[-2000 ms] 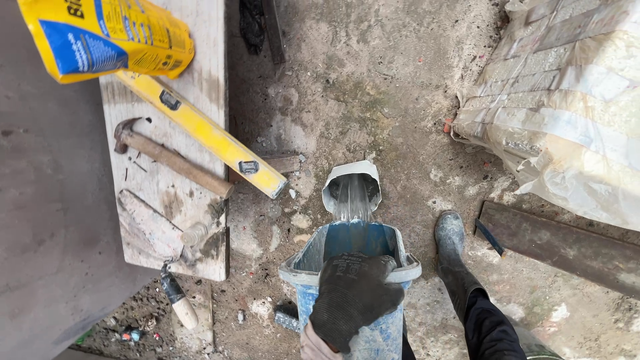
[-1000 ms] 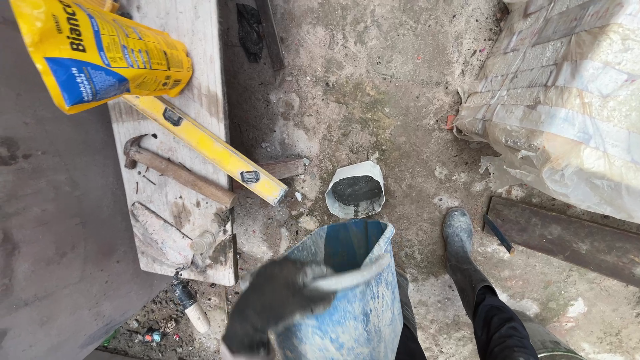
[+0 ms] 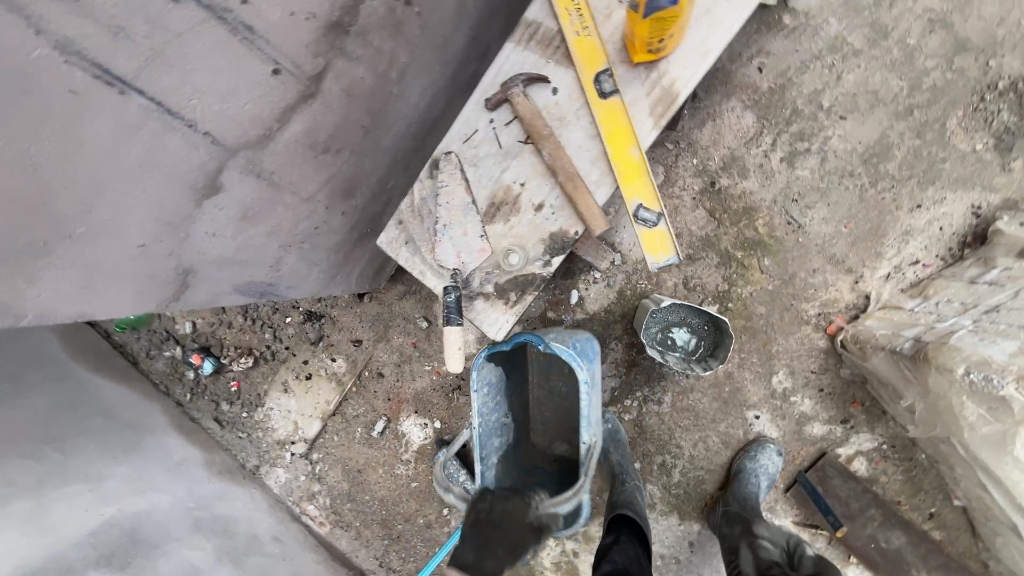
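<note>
My left hand [image 3: 500, 528], in a dark glove, grips the near rim of a blue plastic bucket [image 3: 594, 400] at the lower centre. The bucket's dark inside faces up. To its right, a small cut white container [image 3: 650, 316] stands on the ground with grey liquid in it. My right hand is not in view. On the pale board [image 3: 416, 216] above lie a pointed trowel [image 3: 458, 224], its handle past the edge, a claw hammer [image 3: 558, 156], a few nails and a yellow spirit level [image 3: 620, 136]. A yellow bag [image 3: 652, 32] is at the top.
My rubber boots [image 3: 756, 472] are right of the bucket. A plastic-wrapped stack [image 3: 952, 344] stands at the right, with a dark plank [image 3: 880, 512] below it. A grey slab or wall surface [image 3: 200, 160] fills the upper left. Small rubble [image 3: 216, 364] lies along its edge.
Liquid was pouring from the tilted blue bucket into the small container; no stream shows now. The bucket has moved left, away from that container. The view has turned and shifted left.
</note>
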